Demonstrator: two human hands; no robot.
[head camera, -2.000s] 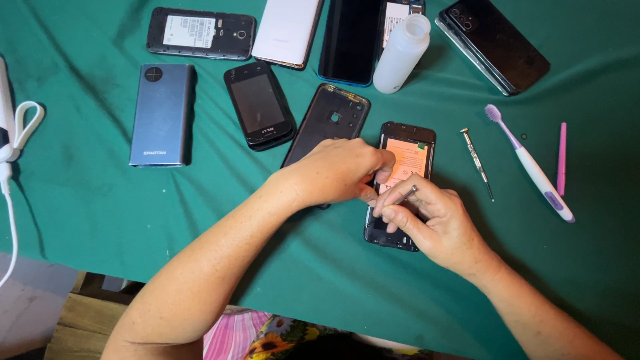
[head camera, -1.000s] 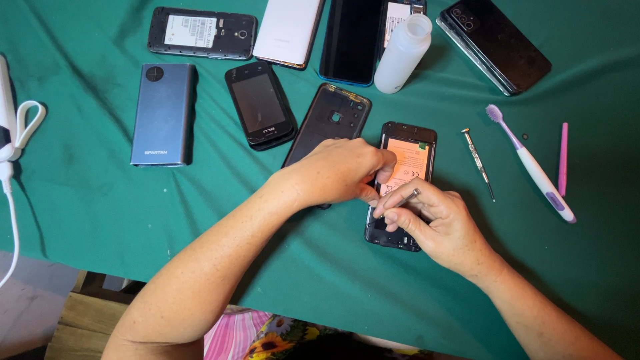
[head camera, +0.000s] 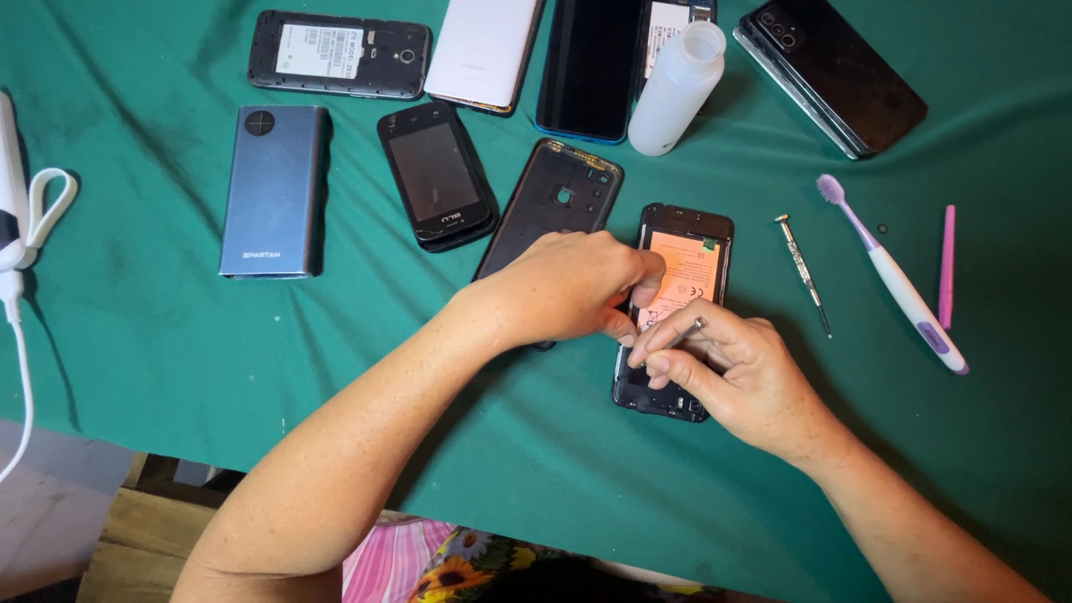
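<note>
An opened smartphone (head camera: 687, 224) lies on the green cloth with its orange battery (head camera: 682, 264) exposed. My right hand (head camera: 737, 368) pinches a small metal precision screwdriver (head camera: 688, 332) between thumb and fingers over the phone's lower half; its tip is hidden by the fingers. Bent over the phone's left edge, my left hand (head camera: 578, 289) has its thumb and fingers at the battery's side, and its fingertips are partly hidden, so whether it grips anything does not show. A black phone back cover (head camera: 557, 201) lies partly beneath my left hand.
Several phones lie farther back, among them a small black one (head camera: 431, 176). A blue power bank (head camera: 272, 197) is at left, a white plastic bottle (head camera: 674, 92) at back. Right of the hands are a second precision screwdriver (head camera: 804, 272), a toothbrush (head camera: 900, 285) and a pink stick-like tool (head camera: 947, 268).
</note>
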